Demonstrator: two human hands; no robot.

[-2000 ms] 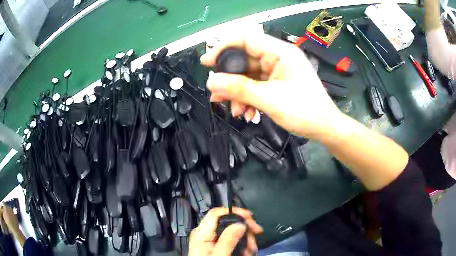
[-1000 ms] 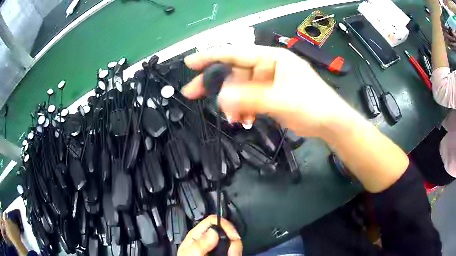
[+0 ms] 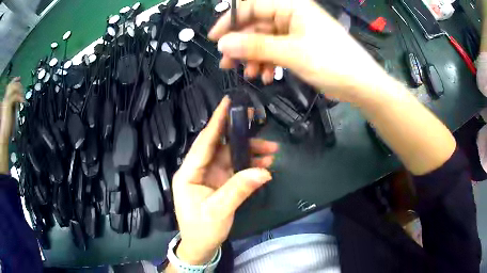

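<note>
My left hand [image 3: 213, 184], with a light band at the wrist, is low in the centre and holds an upright black oval housing [image 3: 240, 136] between fingers and thumb. My right hand [image 3: 272, 45] is above it, its fingers closed around the thin black stem [image 3: 234, 13] that rises from the housing. The top end of the stem is out of the picture. A large heap of black oval units [image 3: 125, 144] lies left of my hands, its stems pointing up to white round discs [image 3: 186, 34].
Two black units [image 3: 434, 79] lie on the dark green bench [image 3: 342, 165] at the right. A red-tipped black tool [image 3: 377, 24], a red stick [image 3: 461, 53] and part of a phone [image 3: 427, 21] lie beyond. Another person's arm [image 3: 7, 114] shows at the left edge.
My left hand has risen and turned, with the housing now upright. My right hand has moved up in view, and the round head is out of the picture. The view has tilted down.
</note>
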